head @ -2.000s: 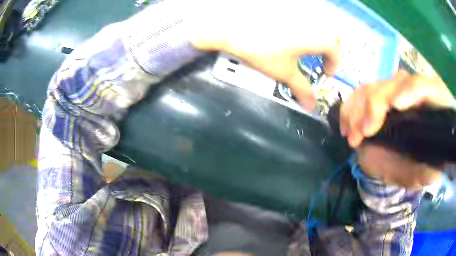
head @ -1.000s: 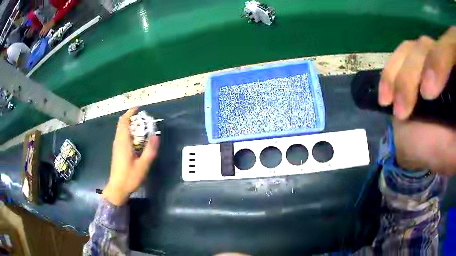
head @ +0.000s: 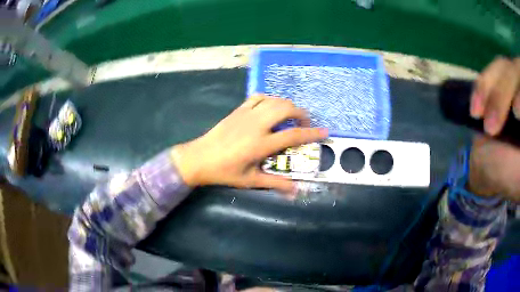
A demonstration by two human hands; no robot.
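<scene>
My left hand [head: 236,148] holds a socket module [head: 296,161] with exposed insides over the left part of the white fixture plate [head: 411,164]. The hand hides the plate's left end; three round dark holes show to the right of the module. My right hand [head: 495,97], cut off by the right edge, grips the black electric screwdriver [head: 459,104]. Its bit is not visible. The light-blue screw tray [head: 386,97] full of tiny silvery screws lies just behind the plate.
Another module [head: 64,124] lies at the left beside a brown strip-like object [head: 21,131]. The green conveyor [head: 199,31] runs behind a pale rail [head: 165,60]. A blue cord [head: 407,234] hangs from my right wrist. A cardboard box [head: 34,239] stands lower left, a blue bin [head: 507,274] lower right.
My left hand has moved right with the module, from the mat left of the plate onto the plate's left part. My right hand still holds the screwdriver, now a little further right.
</scene>
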